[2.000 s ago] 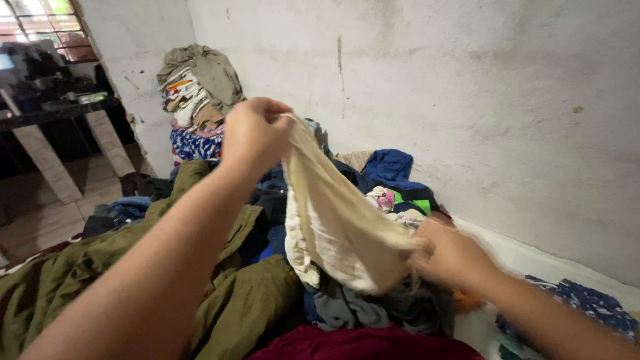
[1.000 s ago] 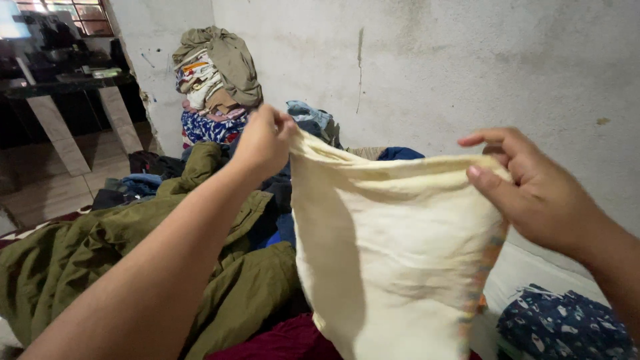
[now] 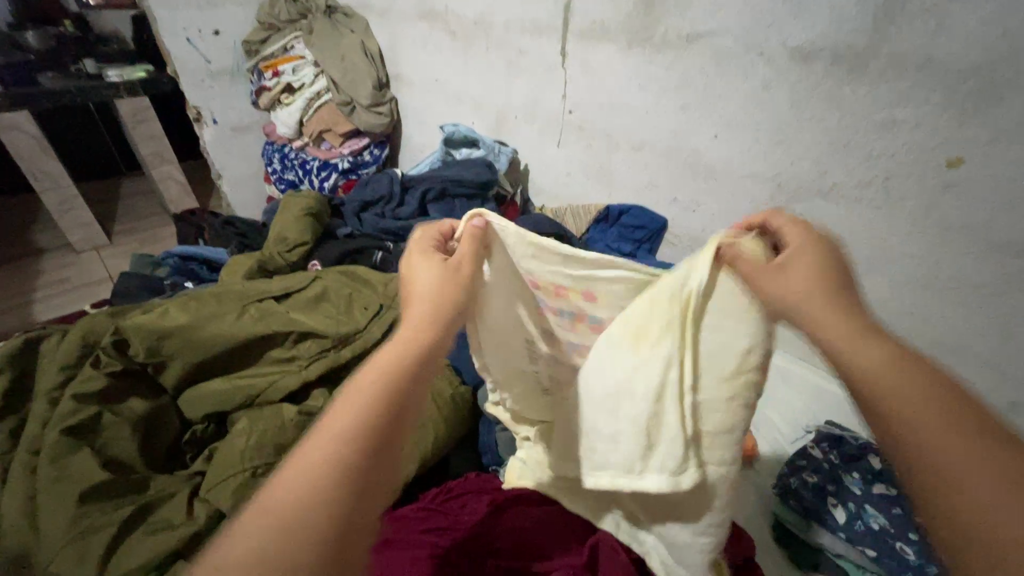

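A pale yellow cloth garment (image 3: 640, 400) hangs between my two hands in the head view, its top edge sagging in the middle and a flap folded over on the right. My left hand (image 3: 440, 276) pinches its upper left corner between thumb and fingers. My right hand (image 3: 788, 268), slightly blurred, grips the upper right part. A faint coloured print shows through the fabric. Below the garment lies a dark red cloth (image 3: 496, 528), and an olive green jacket or similar garment (image 3: 240, 376) spreads out to the left, partly behind my left forearm.
A tall stack of folded clothes (image 3: 320, 96) stands against the wall (image 3: 720, 104). Dark blue clothes (image 3: 424, 192) are heaped behind my hands. At the lower right is a navy printed cloth (image 3: 852, 496) on a white surface. A dark counter (image 3: 72, 92) stands at the far left.
The yellow garment, bunched and slanted at first, is now spread between both hands, with a flap folded forward. My left hand has moved right and lower since the earlier frames.
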